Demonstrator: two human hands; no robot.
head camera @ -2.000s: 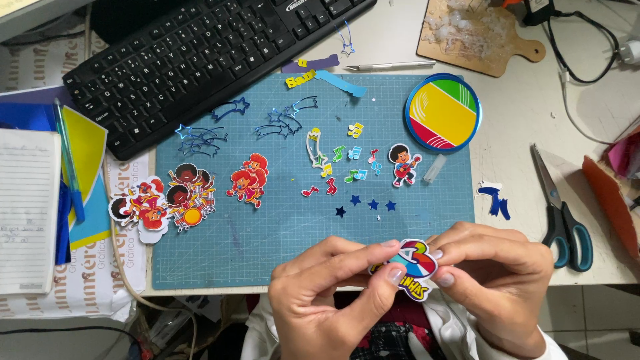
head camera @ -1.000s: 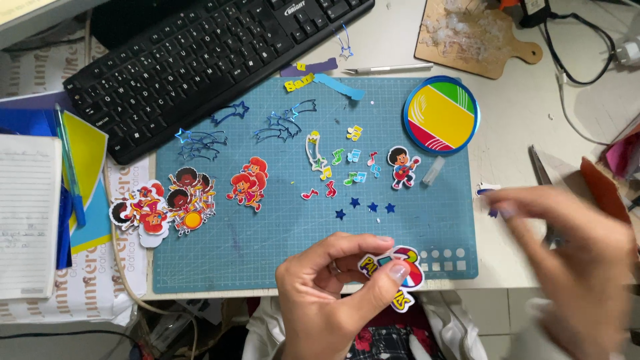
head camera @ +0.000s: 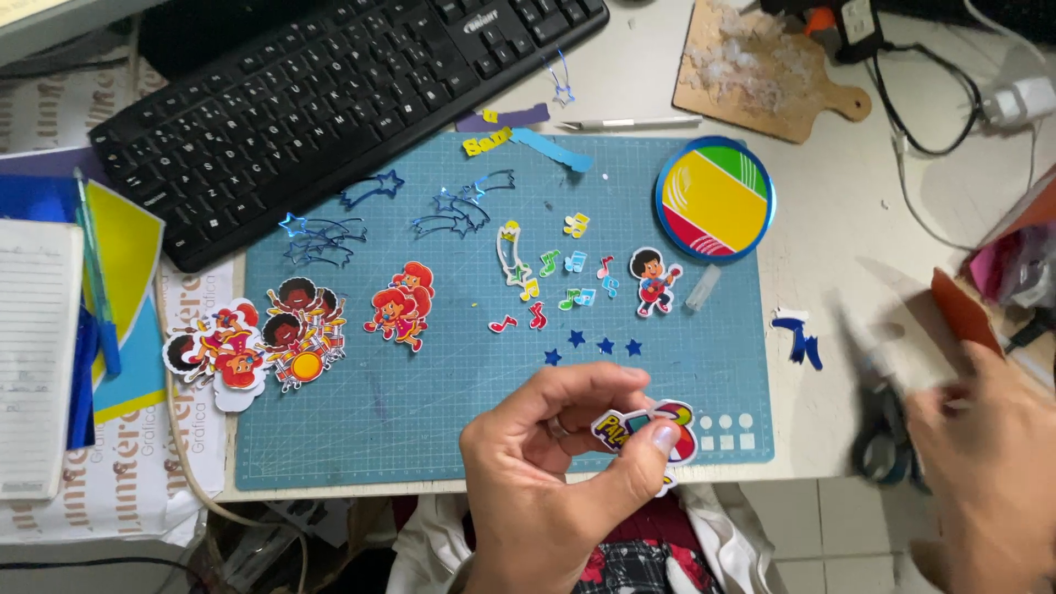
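Note:
My left hand (head camera: 561, 470) pinches a colourful paper cutout with lettering (head camera: 681, 441) between thumb and fingers, over the front edge of the cutting mat (head camera: 396, 429). At the far right my right hand (head camera: 982, 462) is blurred, beside the blurred scissors (head camera: 883, 437); whether it touches them I cannot tell. Small blue stars (head camera: 605, 346), paper music notes (head camera: 575, 261) and a guitar-player cutout (head camera: 654, 282) lie on the mat. Red-haired figure cutouts (head camera: 402, 309) and drummer cutouts (head camera: 304, 338) are further left. A round blue-rimmed piece (head camera: 716, 200) rests at the mat's back right corner.
A black keyboard (head camera: 330, 107) overlaps the mat's back left. Behind the mat lies a craft knife (head camera: 635, 123), with a glue-covered wooden board (head camera: 759, 74) to its right. Blue scraps (head camera: 799, 342) sit right of the mat. A notebook (head camera: 37, 355) and pen (head camera: 99, 280) are on the left.
My right hand has let go of the cutout and moved right, to beside the scissors. My left hand still holds the cutout, now turned differently.

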